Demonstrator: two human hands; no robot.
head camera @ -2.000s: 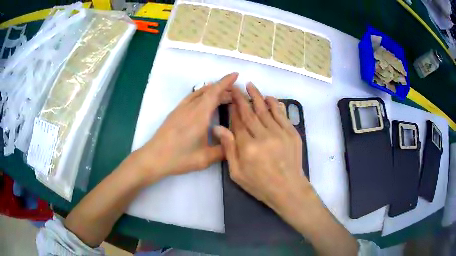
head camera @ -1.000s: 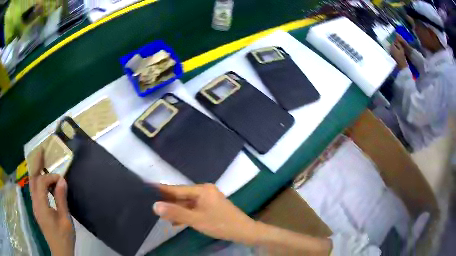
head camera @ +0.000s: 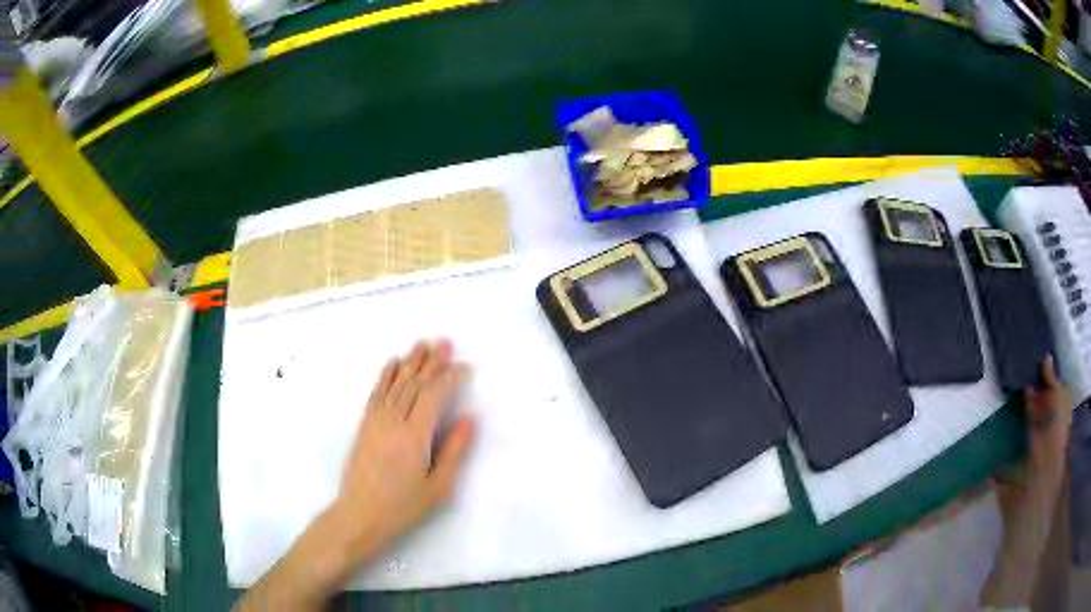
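My left hand (head camera: 407,442) lies palm down on the white foam sheet (head camera: 503,514), empty, with fingers extended and thumb apart. My right hand (head camera: 1048,407), partly seen at the right, holds the lower end of the farthest black housing (head camera: 1012,313). Three more black housings lie to its left: a near one (head camera: 688,401), a second (head camera: 832,377) and a third (head camera: 931,308). All four have a tan adhesive frame around the window. A sheet of tan adhesive pieces (head camera: 371,254) lies at the back of the foam.
A blue bin (head camera: 574,179) of tan scraps stands behind the housings. Bagged adhesive stock (head camera: 144,418), white waste liner (head camera: 54,448) and an orange item (head camera: 208,299) are at left. A white block (head camera: 1053,227) is far right, a brown carton (head camera: 778,595) at bottom right.
My hands have parted. The housing that was between them is gone from the left, and a fourth housing now lies at the far right under my right hand. The view has turned back left.
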